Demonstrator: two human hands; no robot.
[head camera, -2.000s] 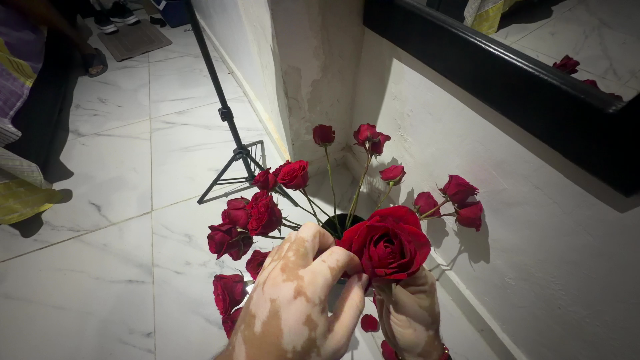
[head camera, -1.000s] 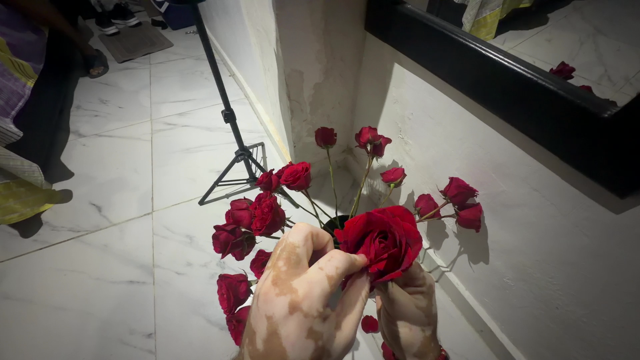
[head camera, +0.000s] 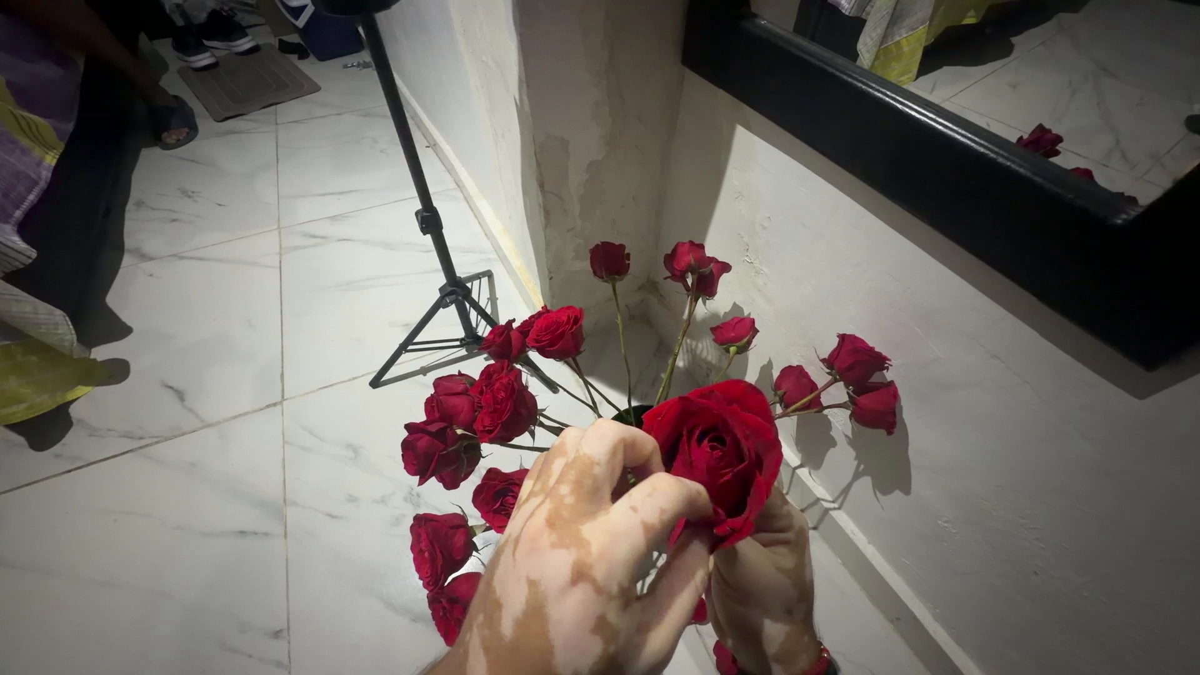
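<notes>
A large open red rose is between my two hands. My left hand, its back toward the camera, pinches outer petals at the bloom's left and lower edge. Under the bloom, my right hand is closed around its base or stem, which is hidden; a red band circles that wrist. Several smaller red roses on long stems fan out around them, such as a cluster on the left, an upright rose behind and a group on the right. Behind the big bloom shows part of a dark round container.
A black tripod stand rises behind the roses on marble-look tile. A black-framed mirror hangs along the right wall. At far left are draped cloth and another person's sandalled foot; shoes and a mat lie beyond.
The big rose has turned and tilted a little in my hands, and my left fingers have shifted over its edge petals. Both hands stay at the bloom.
</notes>
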